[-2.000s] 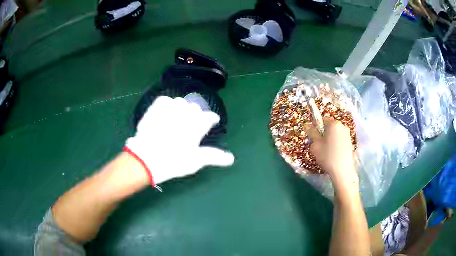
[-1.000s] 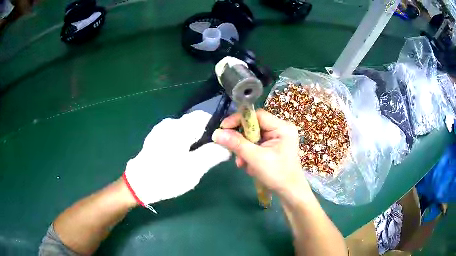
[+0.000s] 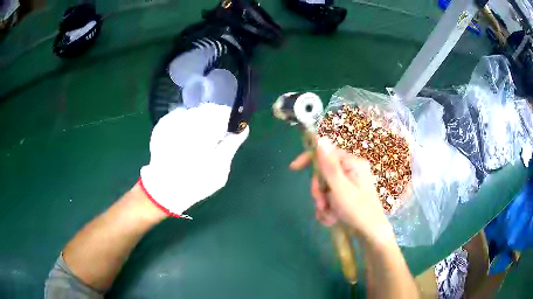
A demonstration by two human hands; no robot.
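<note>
My left hand [image 3: 190, 157], in a white knitted glove with a red cuff, grips the near edge of a black clip fan [image 3: 163, 93]. The fan's pale blades [image 3: 203, 87] show above the glove. A copper-coloured dot [image 3: 243, 125] shows on the black part beside my left thumb. My bare right hand [image 3: 345, 187] holds a hammer by its wooden handle. The hammer's round steel head [image 3: 305, 108] is up, right of the fan and apart from it. An open clear bag of copper-coloured pieces [image 3: 374, 146] lies right of the hammer, partly behind my right hand.
More black fans lie at the far left [image 3: 78, 32] and far centre [image 3: 318, 13] of the green bench [image 3: 87, 157]. A pale metal upright [image 3: 435, 49] rises behind the copper bag. Clear bags [image 3: 497, 134] lie at the right. A carton [image 3: 479, 268] stands below the bench edge.
The hammer and my right hand have moved right, away from my left hand. The held fan now shows its blades and copper-coloured dot. The fans behind have shifted left.
</note>
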